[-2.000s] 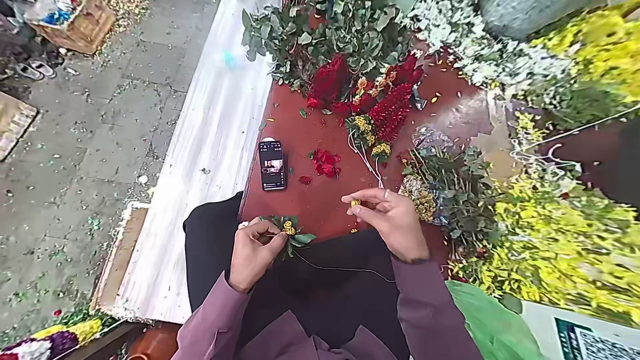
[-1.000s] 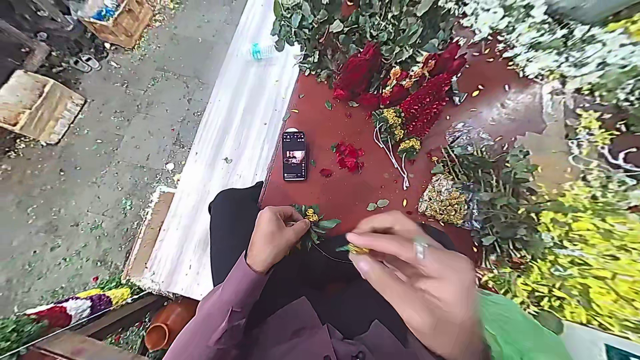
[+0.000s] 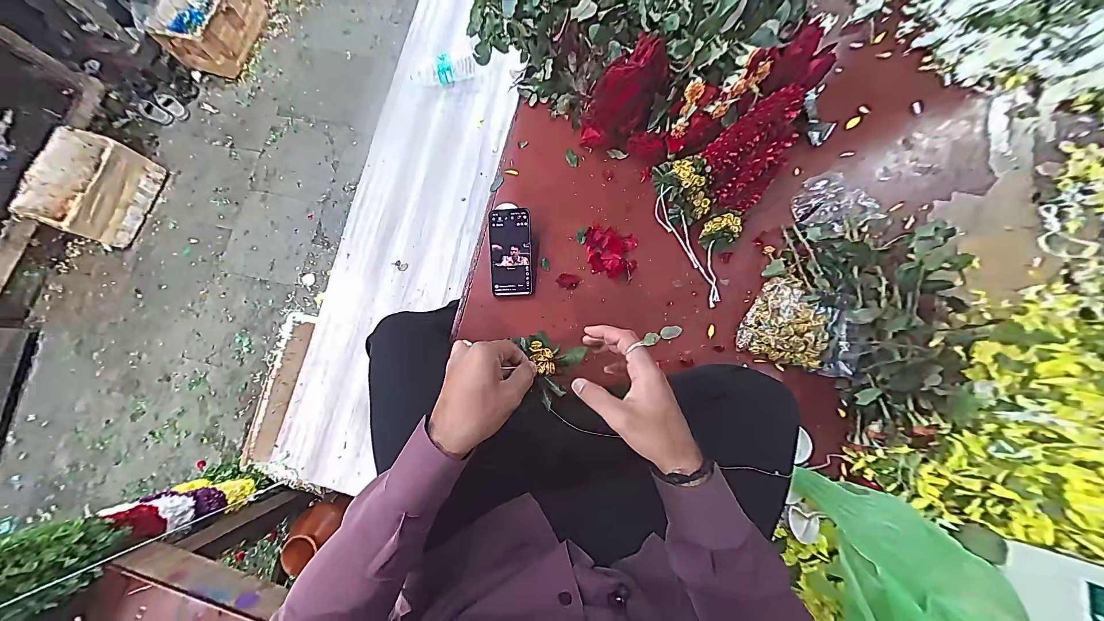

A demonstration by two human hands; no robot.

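Observation:
My left hand (image 3: 479, 392) pinches a small bunch of yellow flowers (image 3: 542, 357) with green leaves (image 3: 552, 386) between thumb and fingers, above my lap. To its right my right hand (image 3: 640, 404) is spread, thumb and fingers apart, with nothing seen between them; a ring is on one finger. A thin thread (image 3: 576, 428) runs from the bunch under my right hand and on to the right. Beyond my hands, on the red surface, lie loose red petals (image 3: 609, 253) and small yellow flower bunches (image 3: 721, 228) with white strings (image 3: 690, 250).
A smartphone (image 3: 511, 252) with a lit screen lies near the red surface's left edge. Behind are red flower bundles (image 3: 755, 142) and leafy stems (image 3: 595, 26). A plastic bag of yellow flowers (image 3: 785, 323) is at right, near yellow foliage (image 3: 1026, 431) and green cloth (image 3: 888, 535). A plastic bottle (image 3: 444, 69) lies on the white board (image 3: 392, 198).
My right hand held a small yellow flower in both earlier frames; now its fingers are apart and it holds nothing visible. My left hand keeps its pinch on the bunch. The view has shifted.

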